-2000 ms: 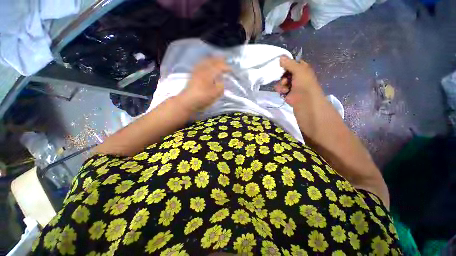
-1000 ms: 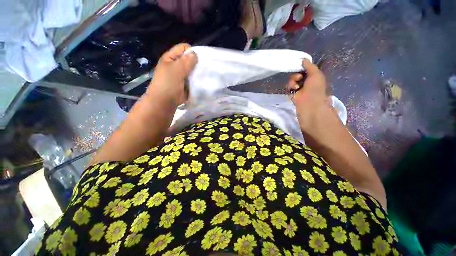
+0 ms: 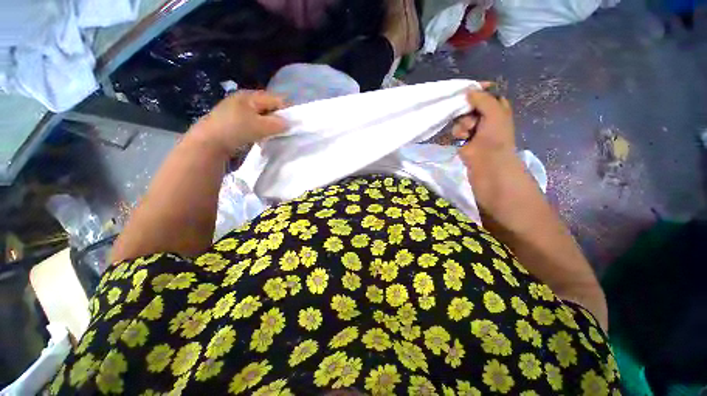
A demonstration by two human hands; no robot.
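Note:
A white garment (image 3: 349, 135) lies across the lap, with one part pulled taut between my two hands. My left hand (image 3: 240, 120) grips its left end between thumb and fingers. My right hand (image 3: 488, 120) pinches the other end, a little higher. A small dark item shows at the right fingers; I cannot tell what it is. The stretched part slants up to the right. More of the garment hangs loosely below and beyond it.
White pieces (image 3: 46, 58) hang over the worktable's edge at upper left. Shiny black plastic (image 3: 167, 73) is under the table. A white sack (image 3: 535, 19) and a red item (image 3: 473, 29) are at the top. A person's foot shows at top centre. A cream board (image 3: 58, 286) is lower left.
Since one second ago, my left hand has moved left and slightly down, and the stretched part is now slanted. A greyish-white fold has appeared beyond it. My right hand has barely moved.

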